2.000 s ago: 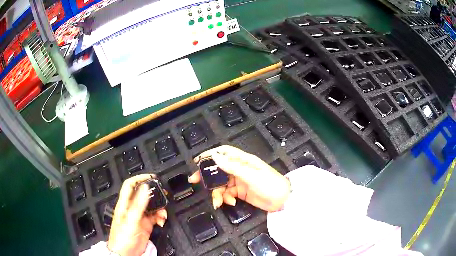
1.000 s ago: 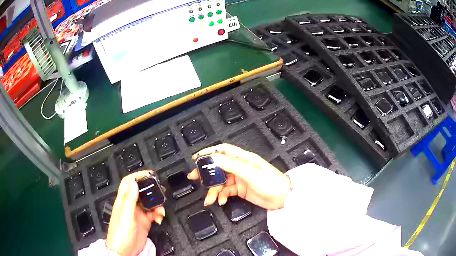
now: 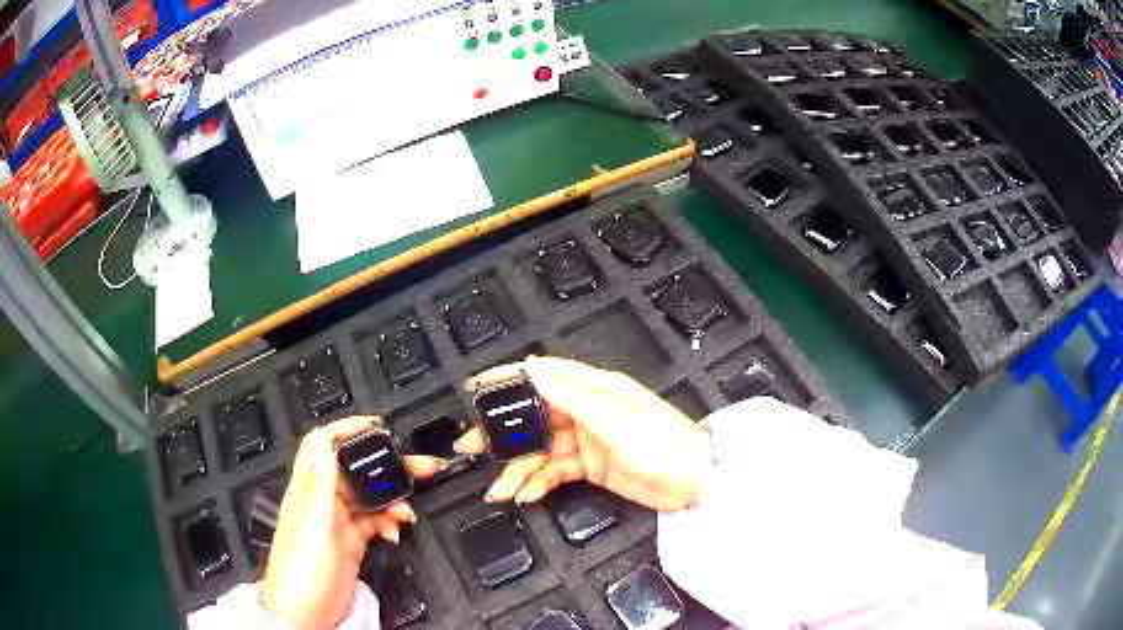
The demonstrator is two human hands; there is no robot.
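My left hand [image 3: 323, 529] holds a smartwatch unit [image 3: 374, 468], its lit screen facing up with white text and a blue mark. My right hand [image 3: 603, 431] holds a second smartwatch unit [image 3: 511, 418] by its edges, also lit with white text and a blue mark. Both units are above the black foam tray [image 3: 727, 277]. Watch units lie in many of its pockets: the far row shows dull backs with round centres, such as this watch back [image 3: 475, 319]; nearer ones show dark glossy faces. Some pockets are partly hidden by my hands.
Behind the tray is a wooden-edged green board with a white paper sheet [image 3: 394, 199] and a white test box [image 3: 406, 92]. A pale green fan [image 3: 148, 172] stands at left by a metal upright. Stacked foam trays [image 3: 850, 160] lie at right, near a blue stool [image 3: 1074, 363].
Both screens now show white text with a blue mark more plainly. My left thumb has moved off the screen to the unit's right edge. Both hands stay almost in place.
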